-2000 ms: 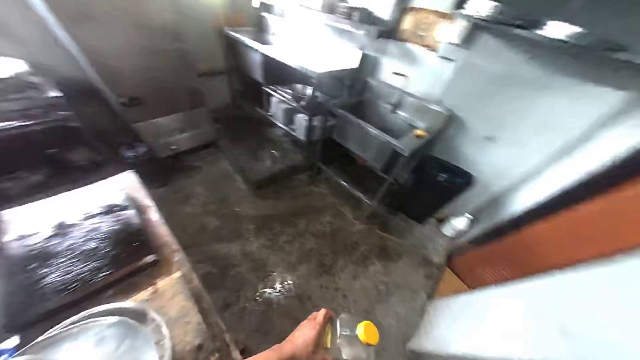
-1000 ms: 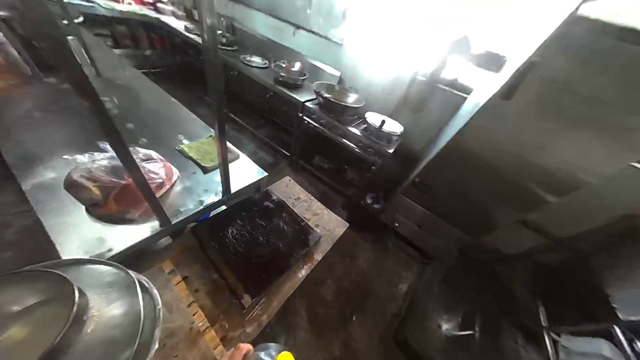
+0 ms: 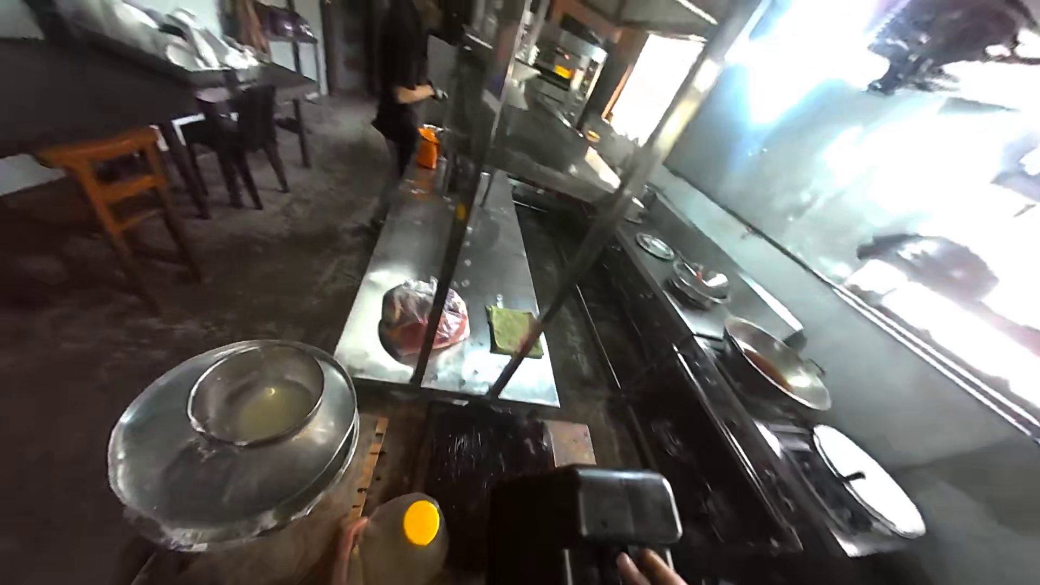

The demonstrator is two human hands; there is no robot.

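Note:
At the bottom of the head view, my left hand (image 3: 349, 552) holds a translucent plastic jug (image 3: 398, 548) with a yellow cap (image 3: 422, 522). Only part of the hand shows at the jug's left side. To the right, the fingers of my right hand (image 3: 650, 567) touch the lower part of a black boxy object (image 3: 585, 508); whether they grip it is unclear. Left of the jug, a metal bowl (image 3: 257, 393) with some pale liquid sits on a large round metal lid or basin (image 3: 162, 455). Beyond the jug lies a dark wet board (image 3: 479, 447).
A steel counter (image 3: 479, 252) carries a plastic bag of meat (image 3: 424, 317) and a green cloth (image 3: 513, 331), behind slanted metal posts (image 3: 597, 227). A wok (image 3: 776, 363) and a lidded pan (image 3: 869, 479) stand on the stove at right. A person (image 3: 402, 81) stands beyond; an orange wooden chair (image 3: 122, 187) is left.
The view has swung far left, from the sinks to the counter and the dining side. The jug remains at my left hand. My right hand and the black object now show at the bottom.

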